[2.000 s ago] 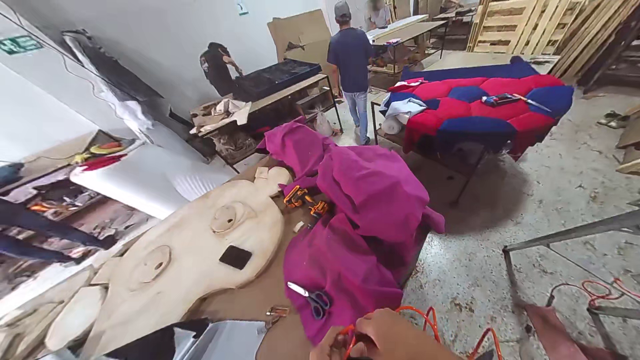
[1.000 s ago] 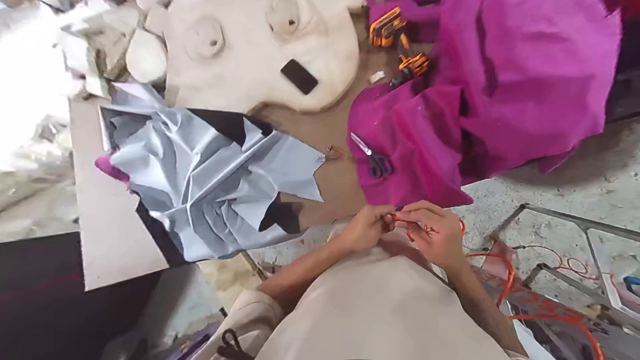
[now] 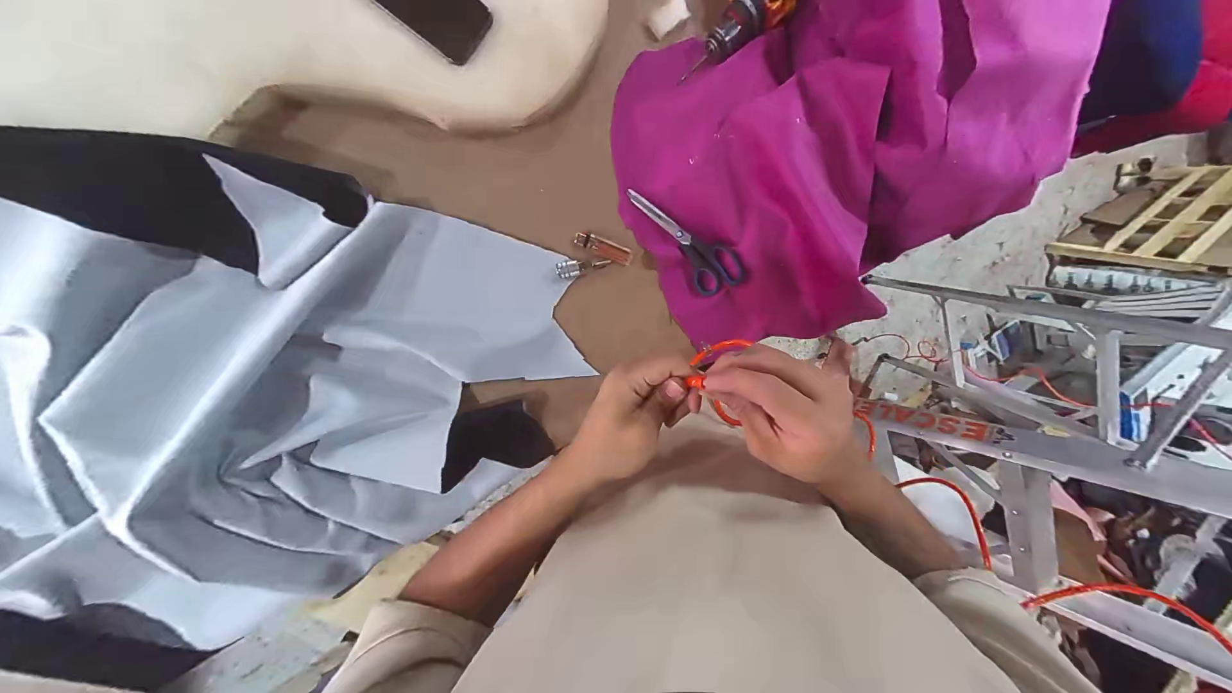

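Note:
Both hands meet at the table's near edge, around an orange hose. My left hand pinches the hose's end between thumb and fingers. My right hand holds the orange hose beside it, and a loop of it shows behind the fingers. Beyond the hands, scissors with dark handles lie on magenta fabric. Left of them, a small metal fitting and a small copper-coloured object rest near the tip of the grey material.
Grey sheet material spreads over the left side. A pale padded panel with a phone on it is at the top left. A power drill touches the magenta fabric. At right stands a metal ladder, with a wooden pallet beyond.
The view has swung down from the room to the worktable and come closer. My two hands stay together on the orange hose.

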